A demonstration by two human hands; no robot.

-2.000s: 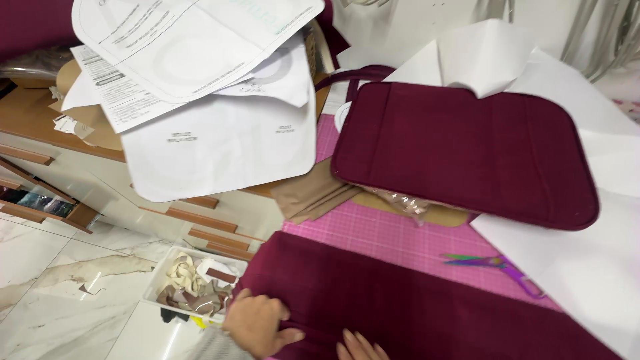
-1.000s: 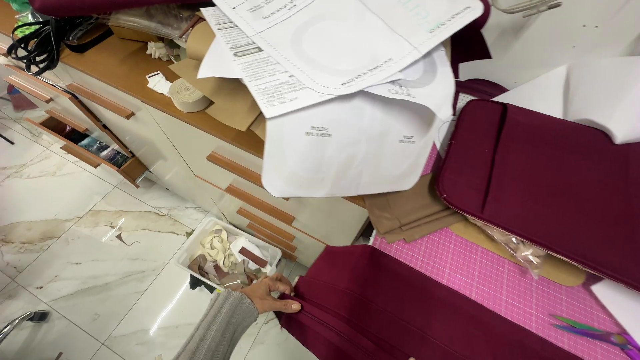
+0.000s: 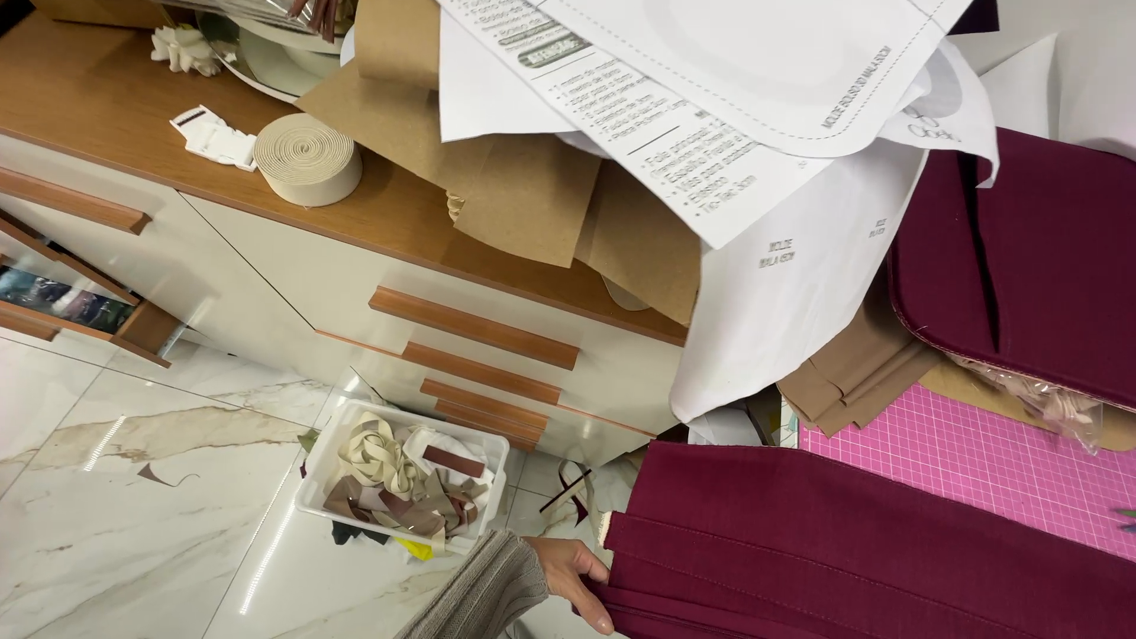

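My left hand (image 3: 572, 572), in a grey ribbed sleeve, grips the left end of a long burgundy fabric piece (image 3: 825, 524) with stitched lines and folded layers; part of the fingers is hidden by the cloth. The fabric lies over the near part of a pink gridded cutting mat (image 3: 958, 461). Behind it, at the right, sits a padded burgundy panel (image 3: 1047, 266) with rounded corners and dark piping, next to folded brown fabric (image 3: 861, 364). My right hand is out of view.
Paper patterns (image 3: 781, 293) overhang a wooden countertop (image 3: 213, 169) bearing brown paper (image 3: 532, 195), a roll of cream elastic (image 3: 308, 160) and a white buckle (image 3: 213, 138). Drawers with wooden handles (image 3: 475, 326) are below. A white bin of scraps (image 3: 311, 479) stands on the marble floor.
My right hand, on the burgundy fabric two seconds ago, is out of view. My left hand has gone from lying on the fabric to gripping its left end. The view has swung left.
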